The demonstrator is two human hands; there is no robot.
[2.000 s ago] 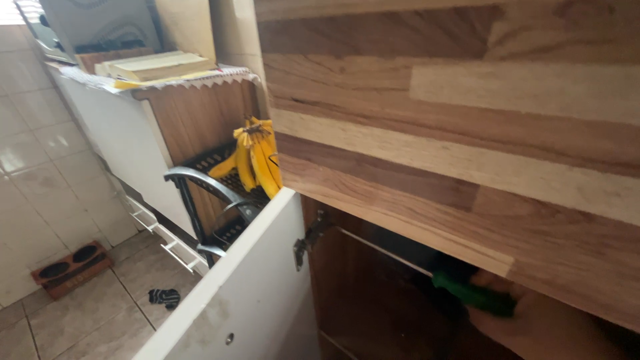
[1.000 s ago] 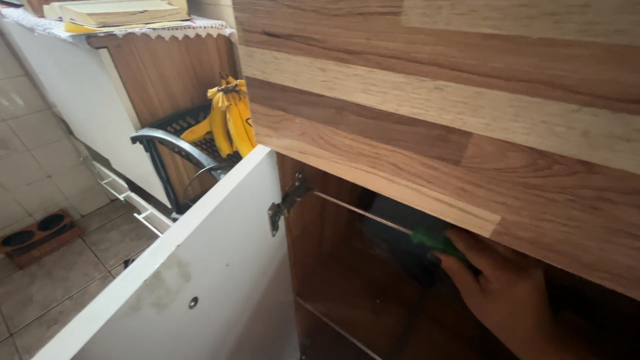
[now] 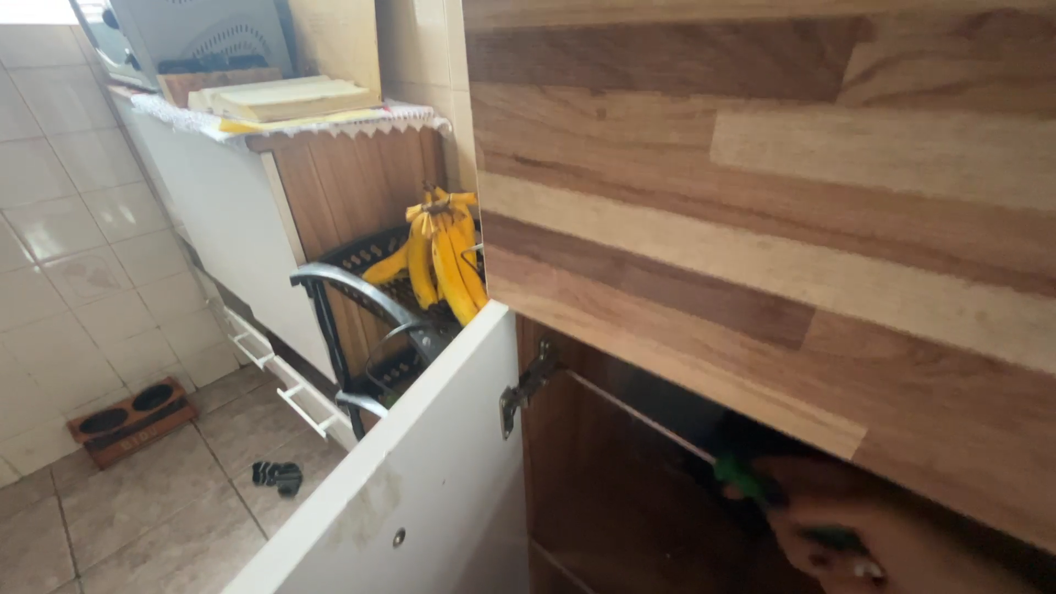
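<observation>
Inside the cabinet at the lower right, my right hand (image 3: 833, 511) is closed around the green handle of a long-shafted screwdriver (image 3: 643, 419); the hand is blurred and in shadow. The thin shaft points up and left, and its far end is at the metal hinge (image 3: 532, 384). This hinge joins the white cabinet door (image 3: 429, 462), which stands open, to the wood-grain side panel (image 3: 549, 462). Whether the tip sits in a screw cannot be told. My left hand is out of view.
A striped wooden top (image 3: 742, 190) overhangs the cabinet opening. Behind the door, bananas (image 3: 445, 256) hang by a black rack with grey curved arms (image 3: 355, 289). A second cabinet (image 3: 223, 223) holds an open book (image 3: 285, 97). On the tiled floor are a double bowl stand (image 3: 132, 419) and a small striped item (image 3: 278, 477).
My right hand stays on the screwdriver, whose shaft reaches to the hinge in the earlier frames too. The view has shifted, bringing more of the second cabinet's top back into sight.
</observation>
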